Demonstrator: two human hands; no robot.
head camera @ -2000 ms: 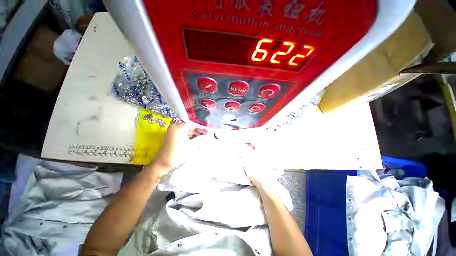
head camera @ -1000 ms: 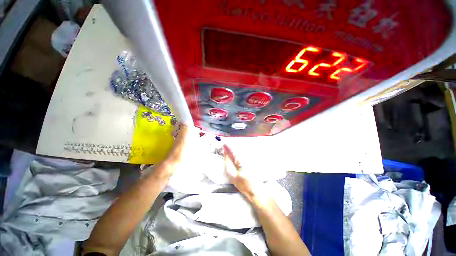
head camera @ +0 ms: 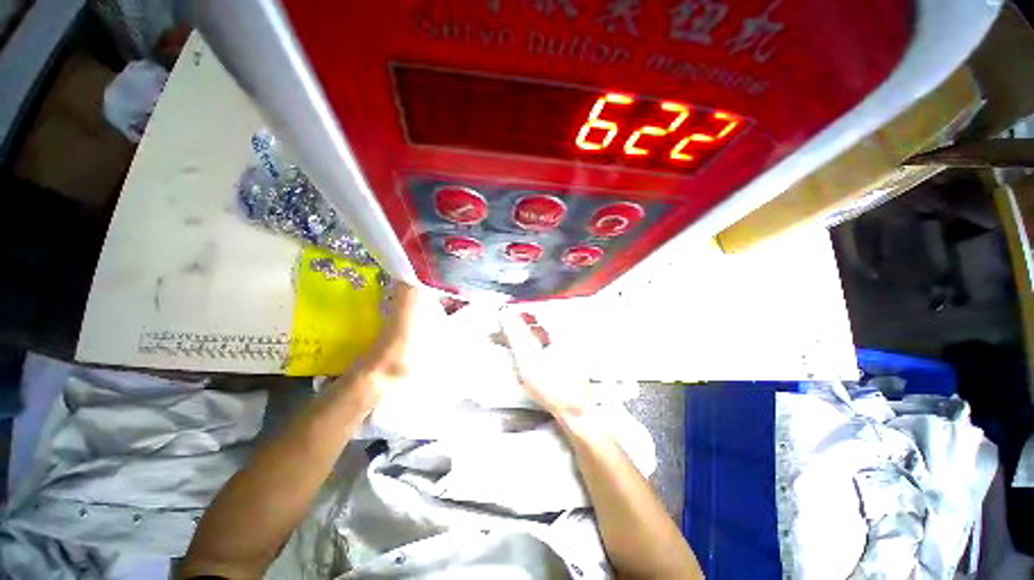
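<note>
The pale grey-white garment (head camera: 454, 482) lies over the lap and runs up to the table under the machine head. My left hand (head camera: 406, 331) is at the cloth just below the lower left of the red panel. My right hand (head camera: 533, 354) is to its right, fingers pointing up toward the machine. Strong glare washes out both hands and the cloth between them, so what the fingers grip cannot be told. The button machine (head camera: 544, 147) shows a glowing 622 above red buttons. The die area is lost in glare.
Silver-blue metal parts (head camera: 297, 210) lie left of the machine, beside yellow tape (head camera: 335, 317) with some parts on it. Pale garments (head camera: 136, 470) are piled at lower left. A blue crate (head camera: 731, 476) at right has garments (head camera: 879, 487) at it. A cardboard box (head camera: 862, 159) stands behind right.
The head view has shifted, so the machine panel swung right and then back left. My right hand has moved a little left, closer to my left hand, since two seconds ago.
</note>
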